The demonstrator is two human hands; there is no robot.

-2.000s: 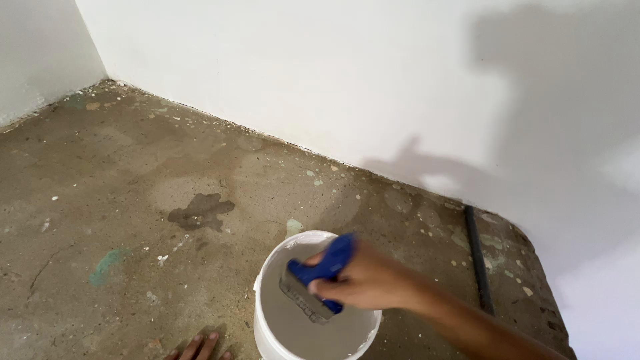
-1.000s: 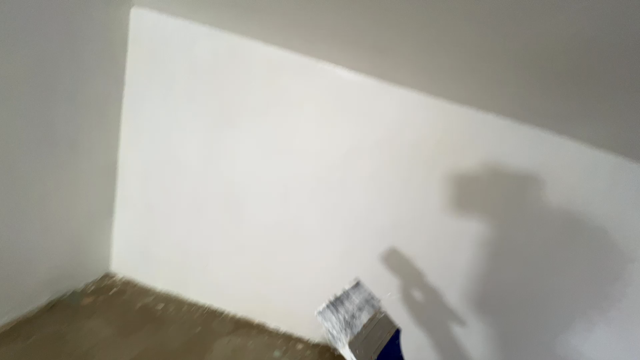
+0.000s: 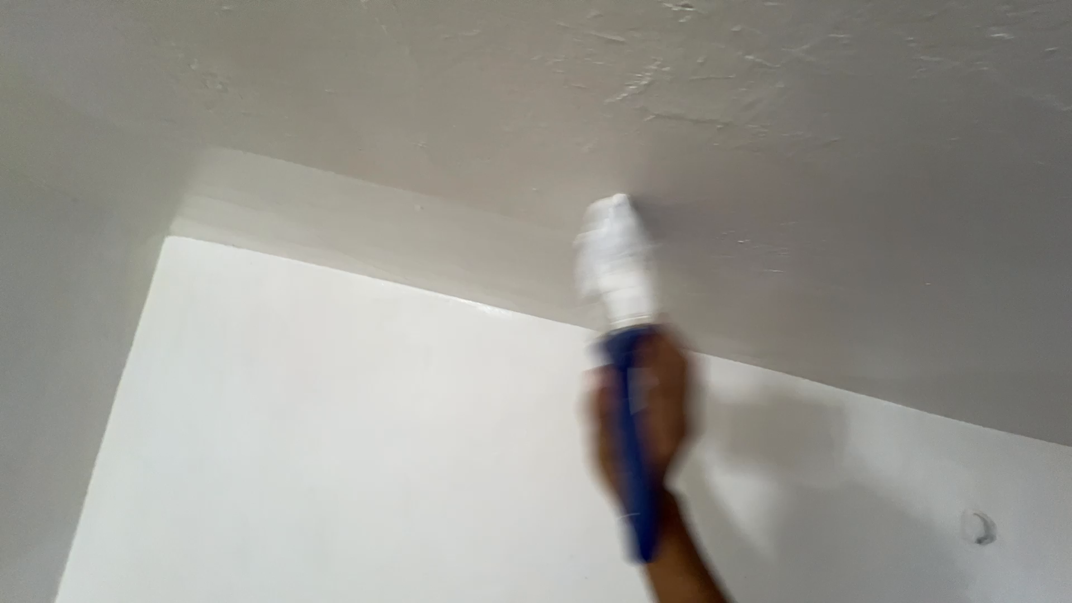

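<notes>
My right hand [image 3: 649, 410], blurred by motion, is shut around the blue handle of a wide paintbrush [image 3: 620, 260]. The brush points upward, its bristles covered in white paint. The bristle tips are at the grey, uneven ceiling [image 3: 469, 100]; whether they press on it is hard to tell from the blur. Behind the hand stands a white wall [image 3: 352, 435]. My left hand is out of view.
A grey side wall [image 3: 59, 318] meets the white wall at the left. A greyish band runs along the top of the white wall. A small round mark [image 3: 978, 528] is on the wall at the lower right, beside my shadow.
Two seconds ago my right hand held the brush in the white bucket on the floor, with part of my left hand in view. The brush has risen to the ceiling; the view has tilted up.
</notes>
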